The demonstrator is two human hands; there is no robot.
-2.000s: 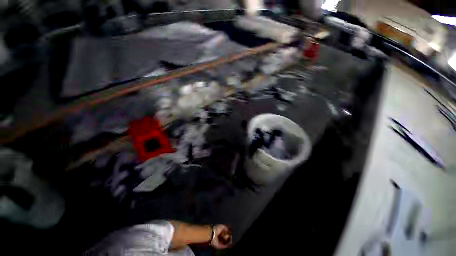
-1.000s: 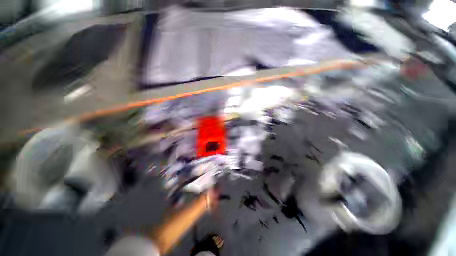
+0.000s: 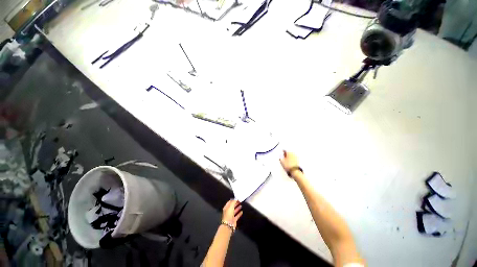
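Observation:
The fabric lay (image 3: 251, 180) with white paper and a dark edge lies at the table's near edge; glare hides much of its outline. My left hand (image 3: 232, 213) is at its lower corner by the table edge; whether the fingers grip it cannot be told. My right hand (image 3: 288, 161) is just right of the lay, low over or on the white table (image 3: 376, 172); its fingers are too small to read. A metal clamp (image 3: 228, 174) with a thin rod sits at the lay's left side, and another clamp (image 3: 246, 118) is farther up. A yellowish bar weight (image 3: 213, 120) lies between them.
The cutting machine (image 3: 381, 44) stands upper right on its shiny base plate (image 3: 349, 96). Small cut pieces (image 3: 437, 204) are grouped at right. Another bar weight (image 3: 179, 81) and dark-edged strips (image 3: 124, 49) lie farther up. A scrap-filled bin (image 3: 149, 203) stands on the littered floor at left.
The view has swung from the floor, bins and red object to the cutting table. Both hands are now in view at the lay, and the bin appears at lower left.

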